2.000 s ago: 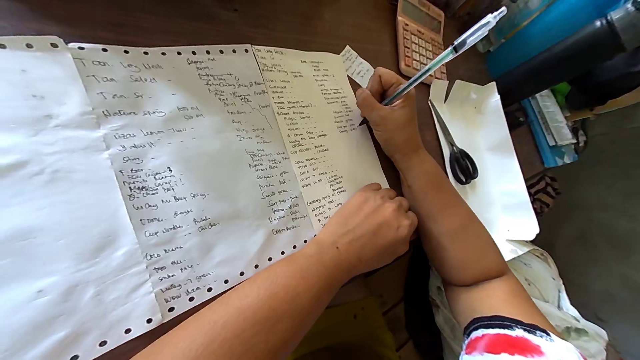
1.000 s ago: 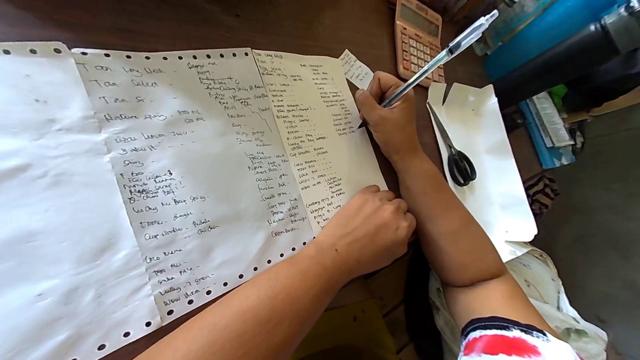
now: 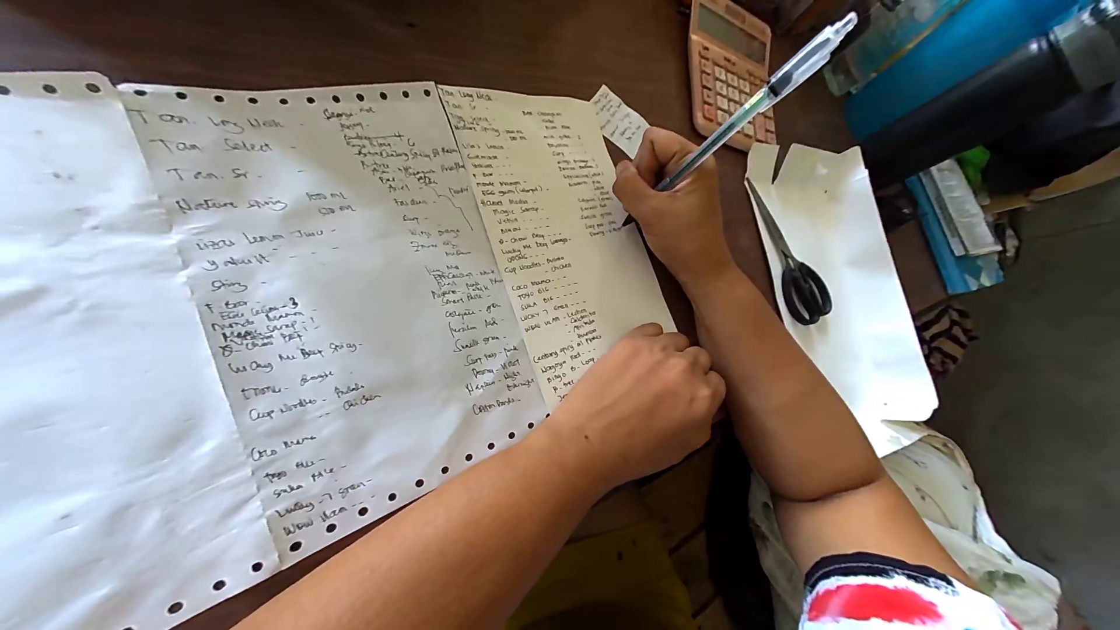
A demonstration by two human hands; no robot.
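My right hand (image 3: pixel 678 206) is closed around a clear ballpoint pen (image 3: pixel 770 92), whose tip meets the right column of a narrow handwritten sheet (image 3: pixel 516 166). My left hand (image 3: pixel 643 398) lies curled on the lower right edge of that same sheet, its fingers folded and nothing visible in them. Left of the narrow sheet is a wide sheet with punched edges (image 3: pixel 350 289), covered in handwritten lines. Beside it, at the far left, lies a sheet with no writing that shows (image 3: pixel 87 350).
A pink calculator (image 3: pixel 731 70) and a small paper slip (image 3: pixel 619 121) lie near my right hand. Black-handled scissors (image 3: pixel 803 289) rest on white paper (image 3: pixel 866 332) beyond my right forearm. A black cylindrical object (image 3: pixel 954 118) and a blue container (image 3: pixel 927 66) stand at upper right.
The pen tip is slightly lower on the narrow sheet's right column, and my right hand has shifted a little with it. My left hand has stayed in place.
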